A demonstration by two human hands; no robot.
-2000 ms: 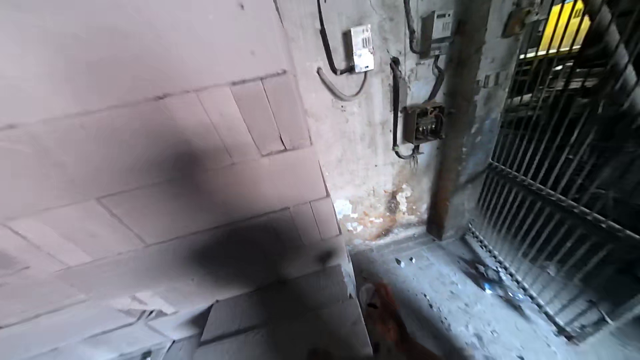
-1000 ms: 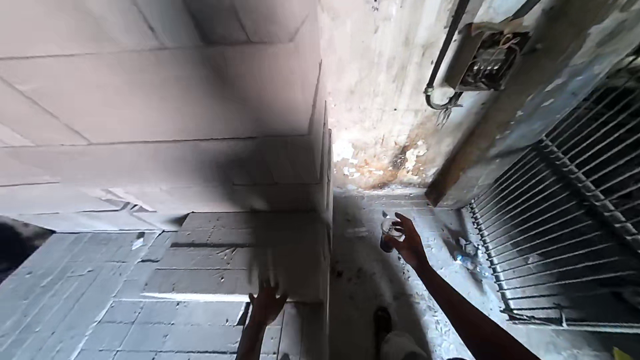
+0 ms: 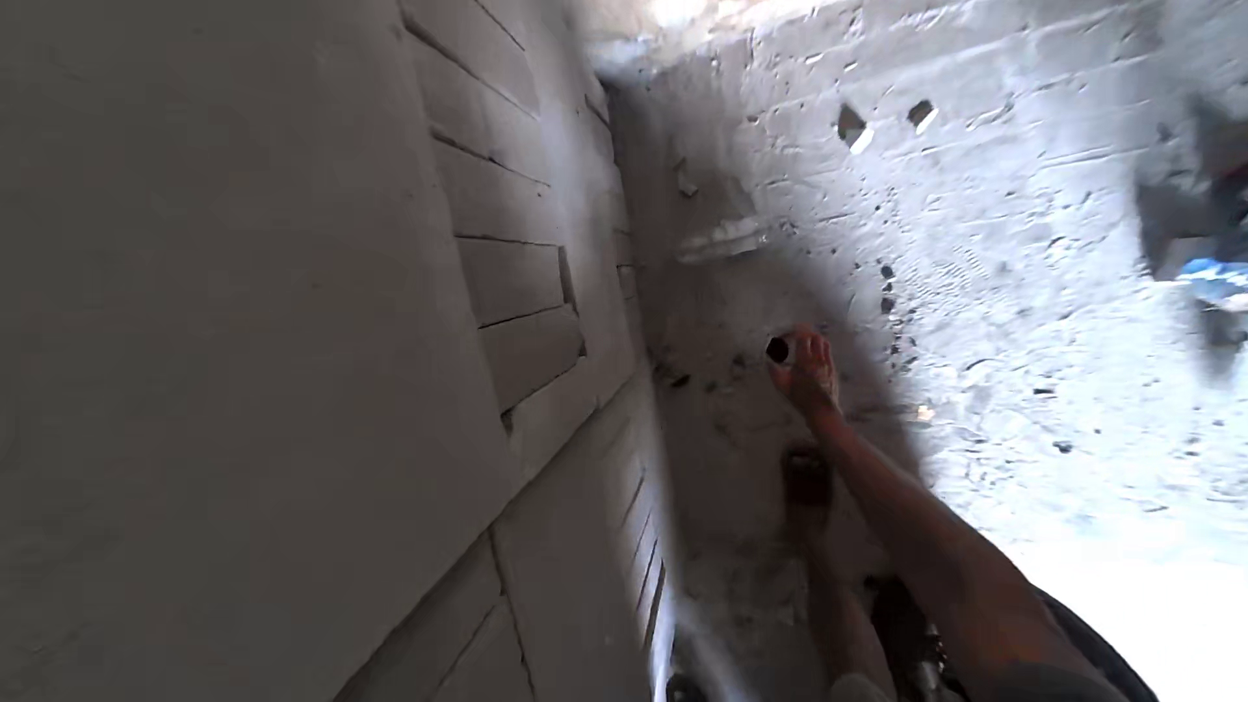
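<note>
My right hand (image 3: 809, 369) is low over the floor, its fingers curled around a small round object with a dark top (image 3: 777, 350), perhaps a cup or glass. The wrist and forearm reach up from the lower right. Just below the hand is my foot (image 3: 807, 473) on the dusty floor. My left hand is not in the view. A tall stack of pale blocks (image 3: 531, 283) fills the left side, to the left of my right hand.
The grey floor (image 3: 985, 322) bears scattered debris. Two small chunks (image 3: 852, 127) lie near the top, and a flattened pale scrap (image 3: 723, 240) lies close to the stack. At the right edge is a blue and white item (image 3: 1217, 278).
The view has swung down to the floor beside the stack. My left hand, over the blocks one second ago, has left the view. My right hand still holds the small object.
</note>
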